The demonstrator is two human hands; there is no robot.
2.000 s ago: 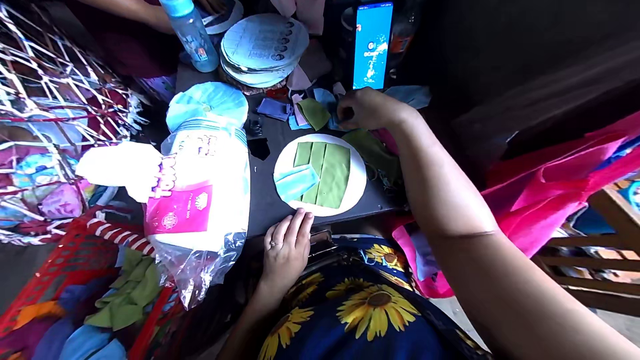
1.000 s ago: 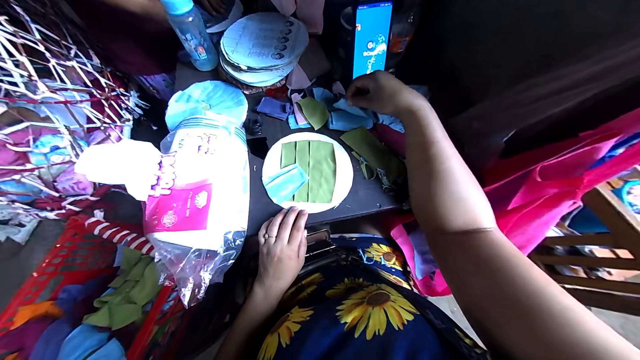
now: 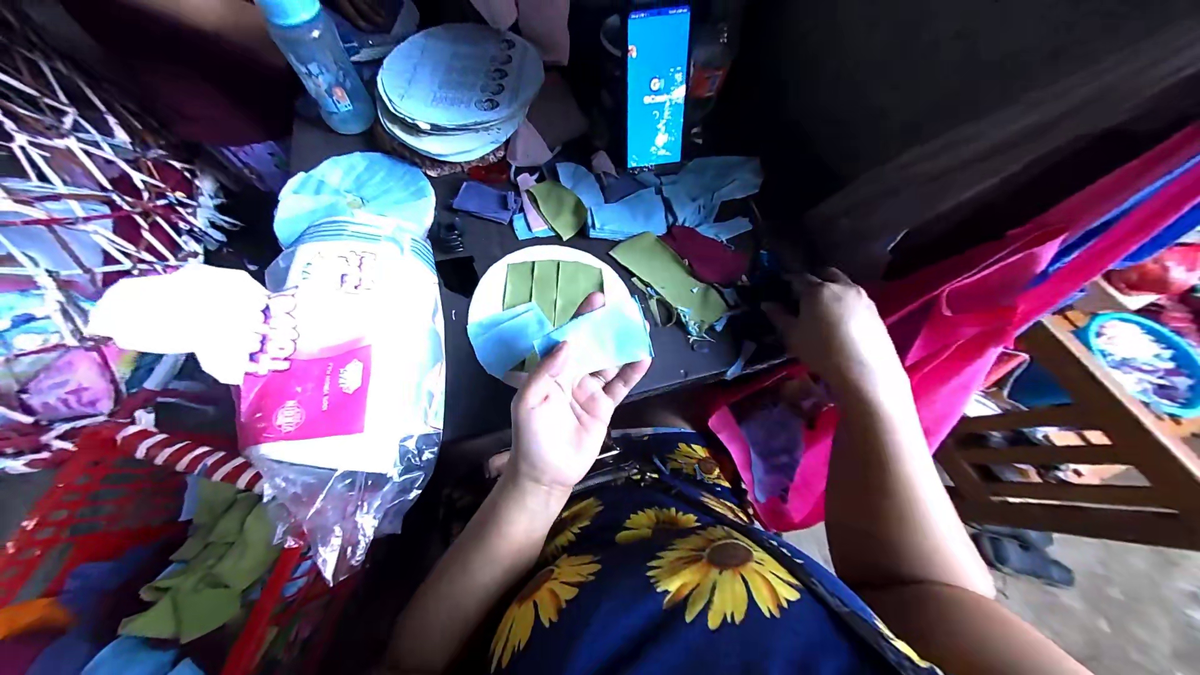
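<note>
A round white disc (image 3: 487, 281) lies at the middle of the dark table, with folded green fabric strips (image 3: 553, 281) and a light blue folded fabric piece (image 3: 506, 336) on it. My left hand (image 3: 567, 412), palm up, holds another light blue fabric piece (image 3: 605, 336) over the disc's lower right part. My right hand (image 3: 830, 323) reaches to the dark right end of the table; its fingertips are in shadow, so what they touch is hidden. Between the hands lie a green scrap (image 3: 667, 272) and a dark red scrap (image 3: 708, 255).
Blue fabric scraps (image 3: 628, 214) lie behind the disc, below an upright lit phone (image 3: 656, 89). A plastic bag of round pieces (image 3: 347, 347) stands left. Farther back are stacked printed discs (image 3: 459, 75) and a blue bottle (image 3: 323, 70). Pink cloth (image 3: 975, 309) hangs right; a red basket (image 3: 94, 497) is lower left.
My right hand has moved from the scraps near the phone to the table's right end. My left hand has turned palm up and now holds a light blue piece; before, it rested at the disc's edge.
</note>
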